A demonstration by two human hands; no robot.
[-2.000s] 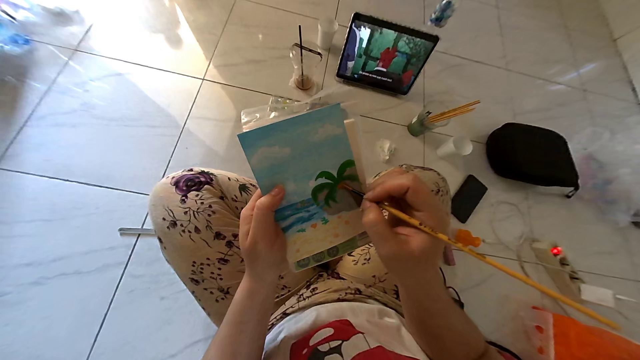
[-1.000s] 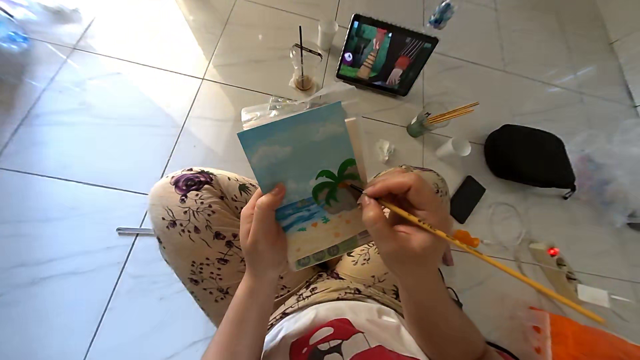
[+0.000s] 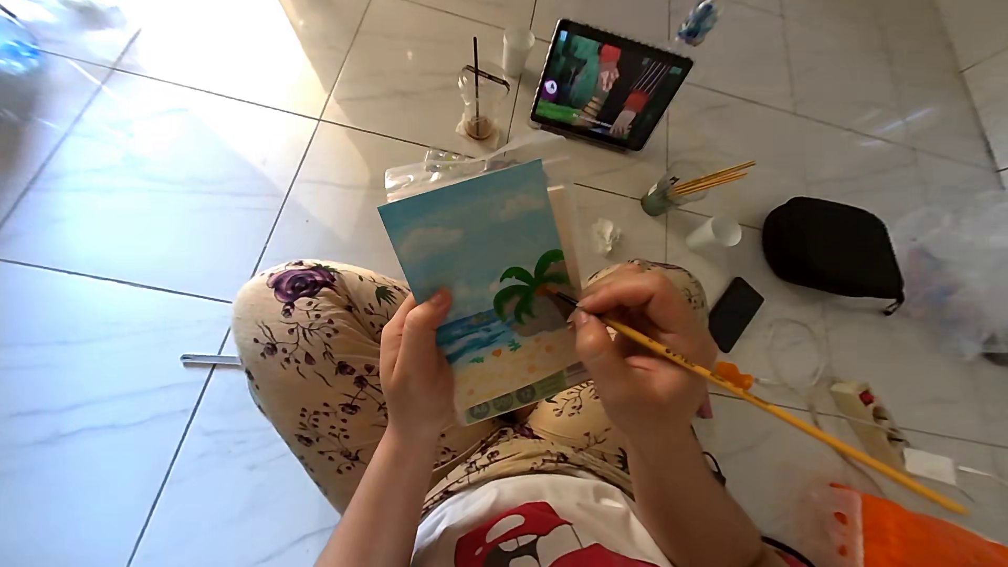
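A painted beach scene (image 3: 472,260) with a green palm tree lies tilted above my lap, on top of a paper pad in a clear plastic sleeve (image 3: 409,177). My left hand (image 3: 417,362) grips its lower left side, thumb on the painted face. Between the thumb and fingers of my right hand (image 3: 642,350) is a long yellow-handled paintbrush (image 3: 787,421). The brush's dark tip is at the palm's crown, near a small orange-brown spot; whether it touches the paper I cannot tell.
Beyond the painting stand a tablet (image 3: 610,87), a plastic cup with a straw (image 3: 479,102) and a jar of brushes (image 3: 657,197). To the right are a white cup (image 3: 714,233), a black case (image 3: 831,244), a phone (image 3: 735,313), a power strip (image 3: 870,421) and an orange bag (image 3: 921,531).
The picture on the tablet's screen has changed. Both hands keep nearly the same place, and the brush handle's far end has shifted slightly.
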